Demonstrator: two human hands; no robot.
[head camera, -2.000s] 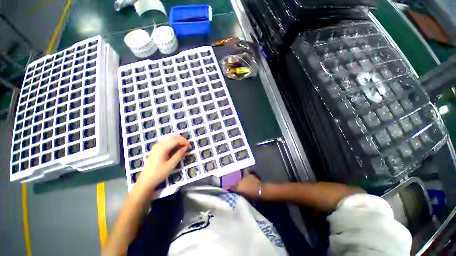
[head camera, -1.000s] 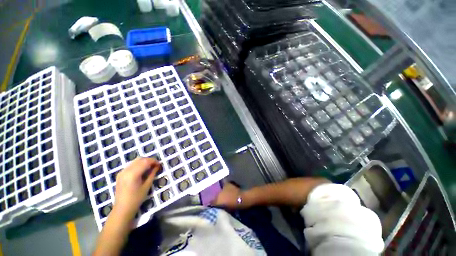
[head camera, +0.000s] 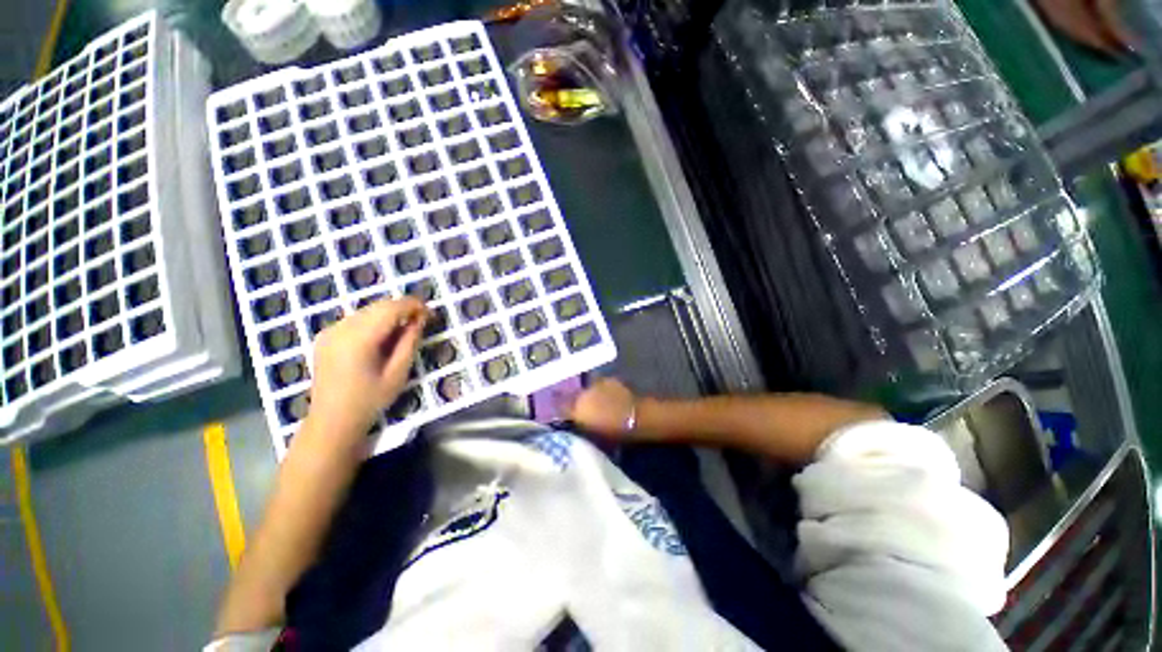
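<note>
A white grid tray (head camera: 600, 334) lies in front of me, with a small dark grey round component in each visible pocket. My left hand (head camera: 363, 354) is over its near part, thumb and fingertips pinched together at a pocket; whether they hold a tiny piece is too small to tell. My left hand and wrist hide some near-left pockets. My right hand (head camera: 604, 410) is at the tray's near right corner, its fingers around the edge of a purple-faced slab like a smartphone (head camera: 556, 403), partly hidden by the hand.
Stacked white trays (head camera: 191, 217) stand left. Two white label rolls (head camera: 274, 26) are beyond the tray. A clear bag (head camera: 561, 87) with yellow and red bits lies right of it. Black stacked trays and a clear blister tray (head camera: 937, 191) stand beyond the metal bench edge.
The camera view has swung about, so the blue bin is out of the picture. My left hand stays pinched over the tray's near part, and my right hand stays by the purple slab.
</note>
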